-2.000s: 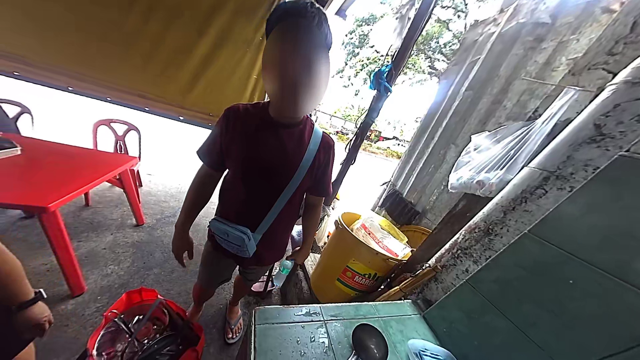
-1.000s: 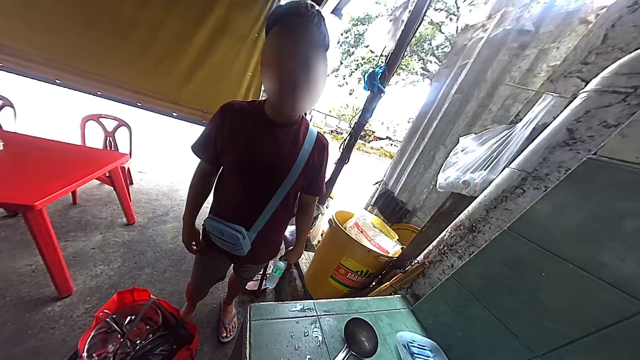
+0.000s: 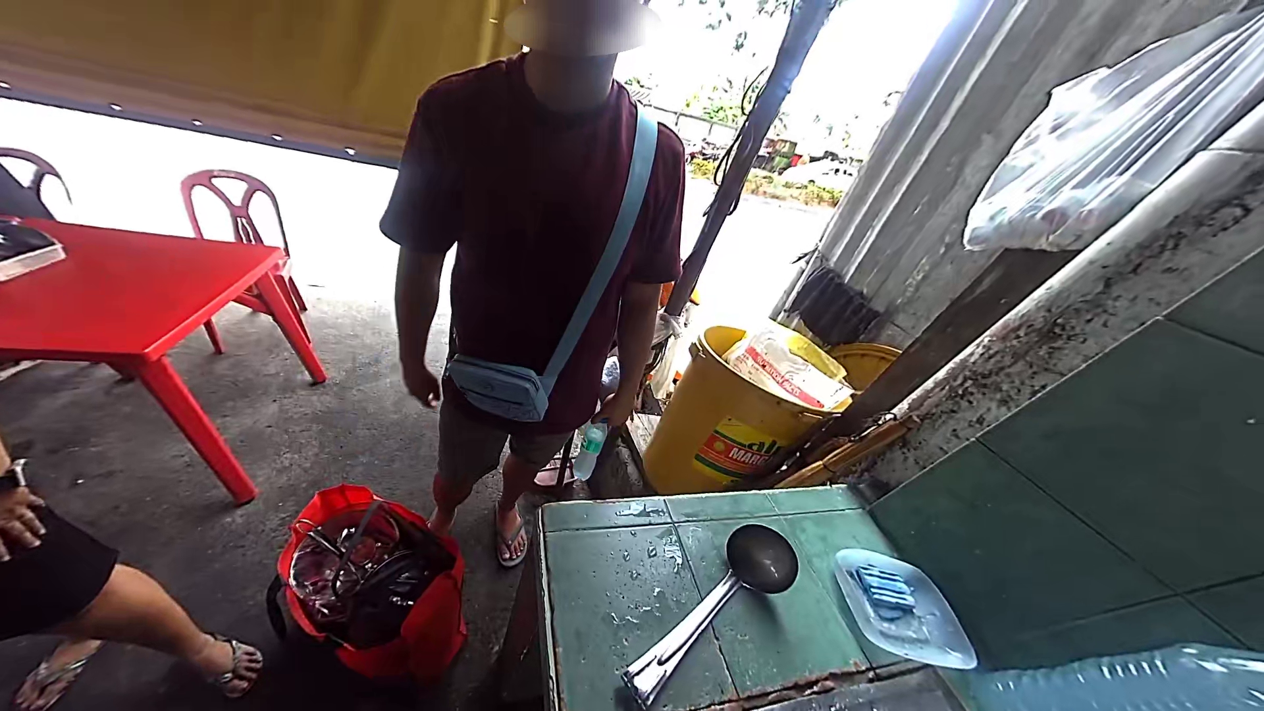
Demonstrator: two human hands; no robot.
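Observation:
Neither my left hand nor my right hand shows in the head view. A metal ladle (image 3: 761,559) lies on the green tiled counter (image 3: 632,602), its handle pointing down and left. To its right sits a clear plastic tray (image 3: 938,627) with blue-striped pieces (image 3: 884,592) in it. Part of a clear plastic item (image 3: 1136,681) shows at the lower right edge. Beyond the counter stands a person (image 3: 543,227) in a dark maroon shirt with a light blue crossbody bag (image 3: 499,387), holding a plastic bottle (image 3: 590,451) low at one side.
A red bag (image 3: 434,627) full of mixed items stands on the floor left of the counter. Another person's leg and hand (image 3: 20,518) show at far left. There are a red table (image 3: 128,286), a yellow bucket (image 3: 731,415), and a hanging plastic bag (image 3: 1116,148) near the wall.
The view has tipped downward and come closer to the counter, so more of the ladle and tray shows. The other person's hand at far left, out of view a second ago, shows again.

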